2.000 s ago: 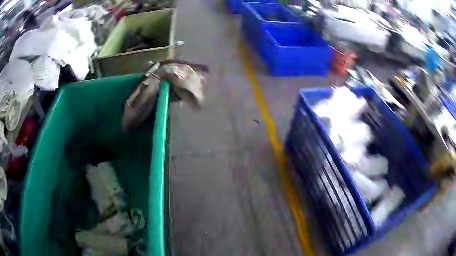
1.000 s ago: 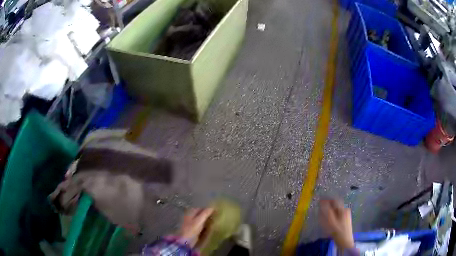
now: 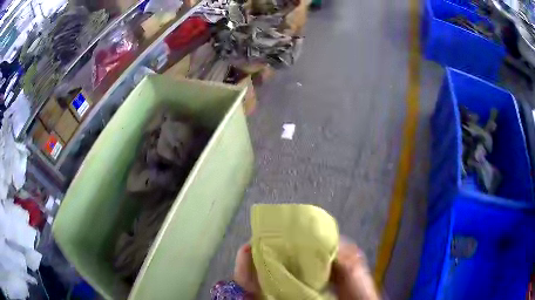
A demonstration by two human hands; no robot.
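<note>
Yellow-green olive sleeve pieces [image 3: 296,246] are held up in front of my body at the bottom centre, folded over with a rounded top edge. My left hand [image 3: 245,268] grips their left side, partly hidden behind the cloth. My right hand [image 3: 352,270] is on their right side, blurred, with its fingers partly behind the cloth. The lower end of the cloth is cut off by the picture's edge.
A pale green bin [image 3: 202,205] with brown-grey cloth stands close on the left. Blue crates [image 3: 443,152] stand on the right beyond a yellow floor line [image 3: 405,170]. Shelves with boxes [image 3: 58,120] and a cloth pile [image 3: 258,38] lie farther left and ahead.
The view has moved forward along the aisle; the green crate with draped cloth is out of view. My right hand, apart before, is now at the olive cloth, which is raised higher.
</note>
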